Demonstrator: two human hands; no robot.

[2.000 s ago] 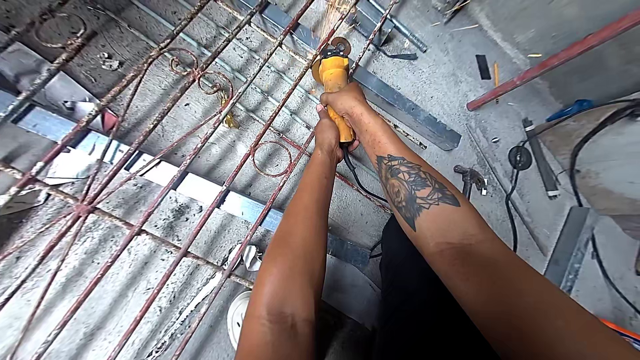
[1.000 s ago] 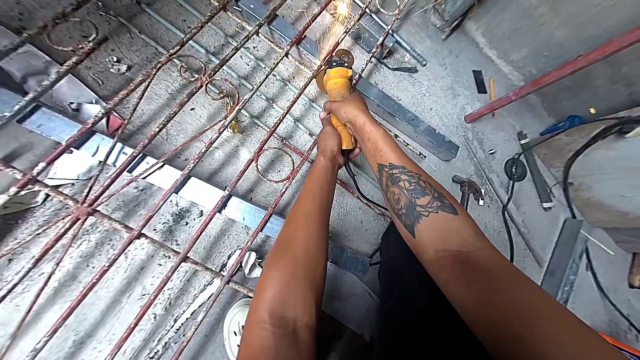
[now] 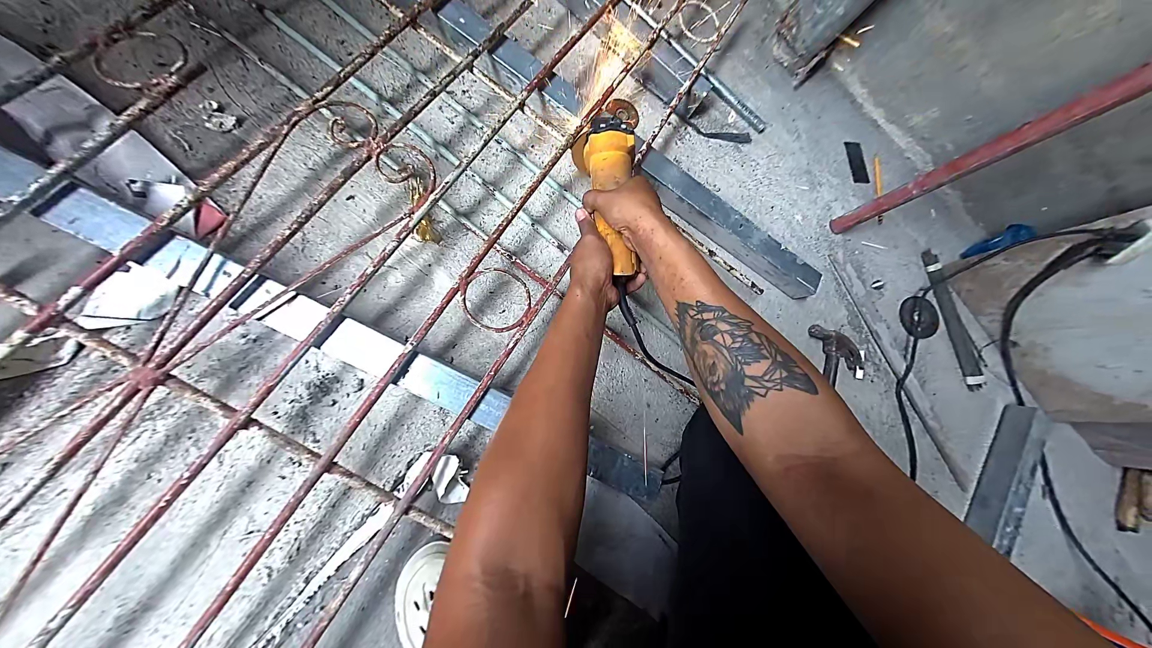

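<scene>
A yellow angle grinder (image 3: 612, 160) is gripped by both of my hands near the upper middle. My right hand (image 3: 630, 209) is closed round its body, and my left hand (image 3: 594, 261) holds the rear handle, where a black cord comes out. The disc sits at a bar of the rusty, red-painted metal grille (image 3: 441, 301), and orange sparks (image 3: 616, 49) spray up and away from it. The exact contact point is hidden by the grinder's head and the sparks. The grille has straight bars with small rings and scrolls between them.
Flat metal bars (image 3: 360, 346) lie beneath the grille on the concrete floor. On the right are a claw hammer (image 3: 835, 346), a red metal pipe (image 3: 990, 148), black cables (image 3: 1008, 333) and a grey metal channel (image 3: 1003, 477). A white round object (image 3: 418, 589) is beside my left forearm.
Sparks now spray brightly from the disc; two seconds ago they were faint. Both hands stay on the grinder, with little plain movement.
</scene>
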